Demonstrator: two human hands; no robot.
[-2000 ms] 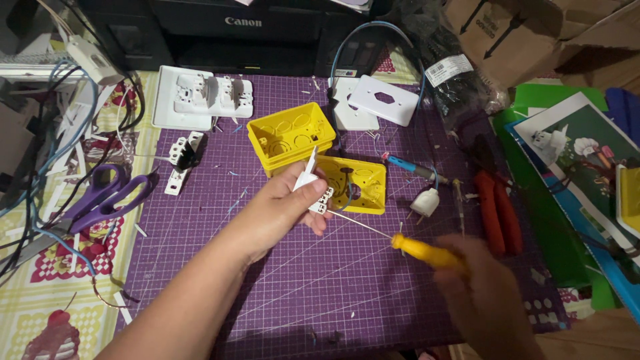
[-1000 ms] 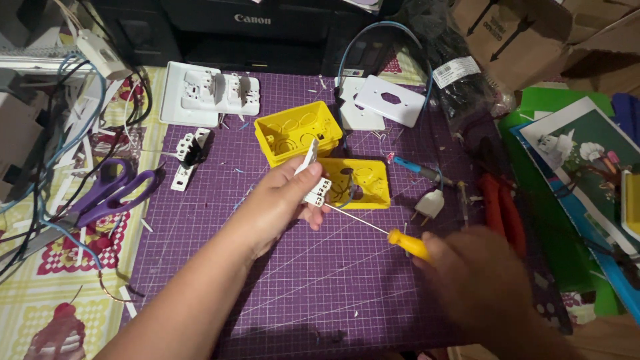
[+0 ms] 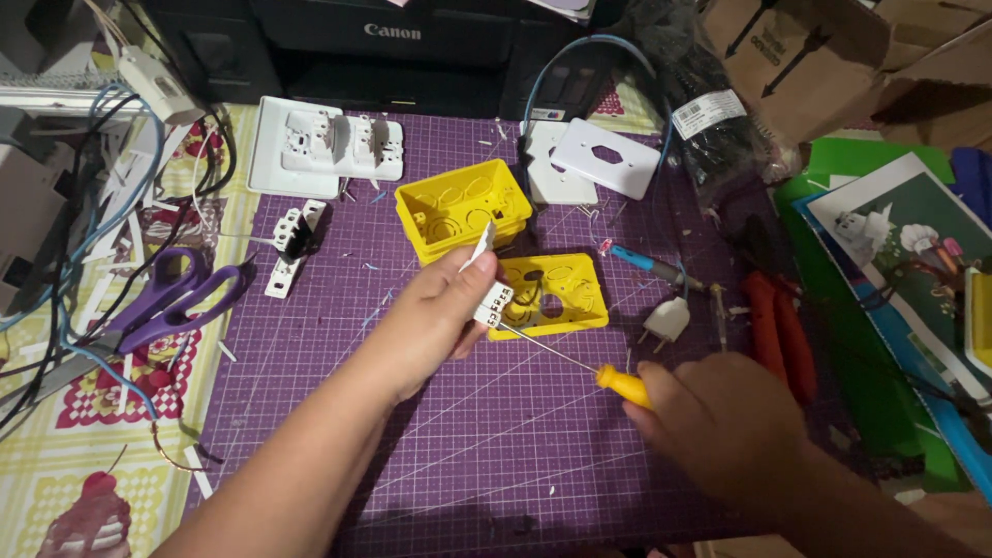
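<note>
My left hand [image 3: 442, 310] grips a white electrical socket module [image 3: 493, 304] on its mounting strap, tilted over the mat. A screwdriver with a yellow handle [image 3: 625, 386] is in my right hand [image 3: 717, 426], and its shaft's tip meets the lower edge of the module at the terminals. Just behind my left hand, one yellow electrical box [image 3: 585, 291] lies open side up. Stacked yellow boxes [image 3: 465, 203] stand farther back. Another socket module [image 3: 291, 236], white and black with a wire, lies to the left. A white plug [image 3: 666, 319] rests above my right hand.
Purple scissors [image 3: 167, 298] and tangled wires lie left of the purple cutting mat [image 3: 434, 465]. Behind are white sockets on a plate [image 3: 341, 146], white cover plates [image 3: 608, 159] and a black Canon printer [image 3: 395, 62]. Red-handled pliers [image 3: 779, 333] and a blue-handled tool [image 3: 643, 262] are at right.
My right hand and the screwdriver are a little nearer my left hand than in the earliest frame. Both hands keep their holds, and the tip stays at the module.
</note>
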